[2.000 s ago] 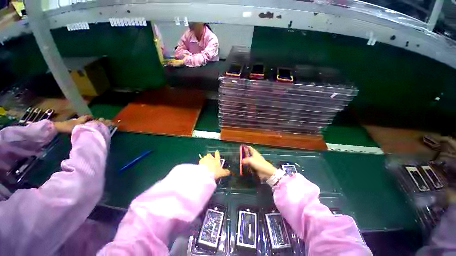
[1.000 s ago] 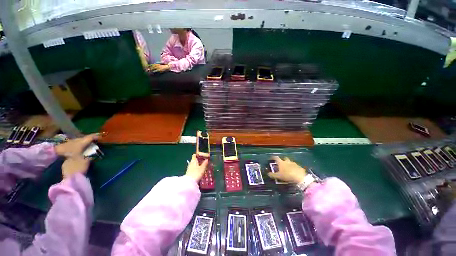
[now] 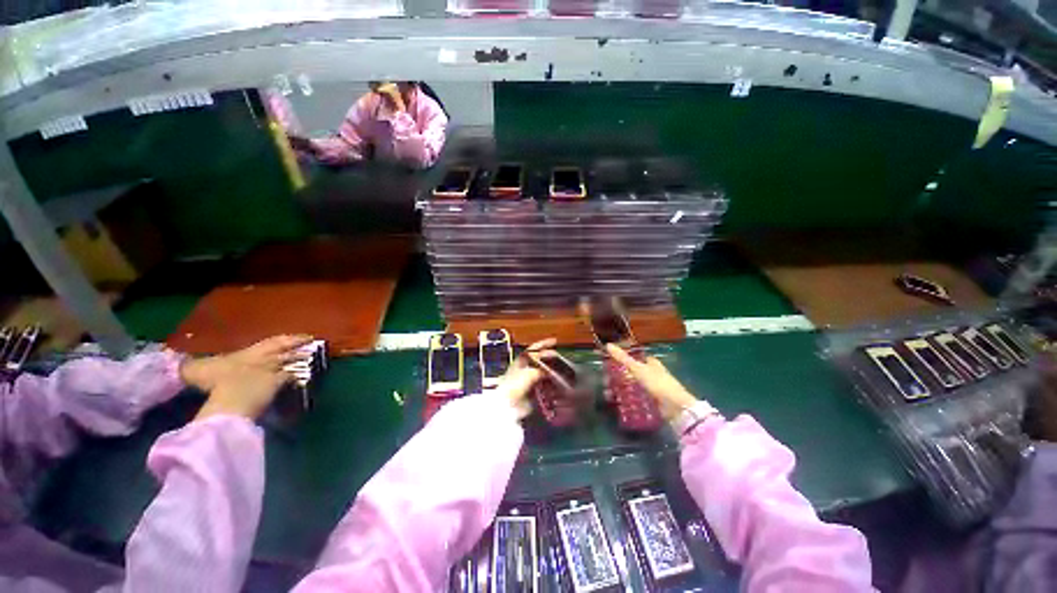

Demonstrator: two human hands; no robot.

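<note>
My left hand (image 3: 531, 373) is on a flip phone (image 3: 559, 388) with a red body, blurred and partly opened. My right hand (image 3: 638, 376) holds another flip phone (image 3: 632, 400), opened, its red keypad half low and its upper half blurred. To the left, two open flip phones (image 3: 445, 364) lie with pale-rimmed screens up; my left hand and sleeve partly hide one keypad. Nearest me, a clear blister tray (image 3: 617, 492) holds closed phones (image 3: 587, 544) with pale-framed windows in a row.
Stacked clear trays (image 3: 568, 261) with closed phones on top stand behind on a reddish-brown board (image 3: 661, 324). Another worker's hands (image 3: 249, 373) hold small white-and-dark pieces (image 3: 306, 368) at left. Another tray (image 3: 927, 429) of phones is at right. A person in pink (image 3: 394, 125) sits beyond.
The view has shifted right. My left hand has left the leftmost open phone and moved to the third. The two right-hand phones of the back row have been opened or partly opened.
</note>
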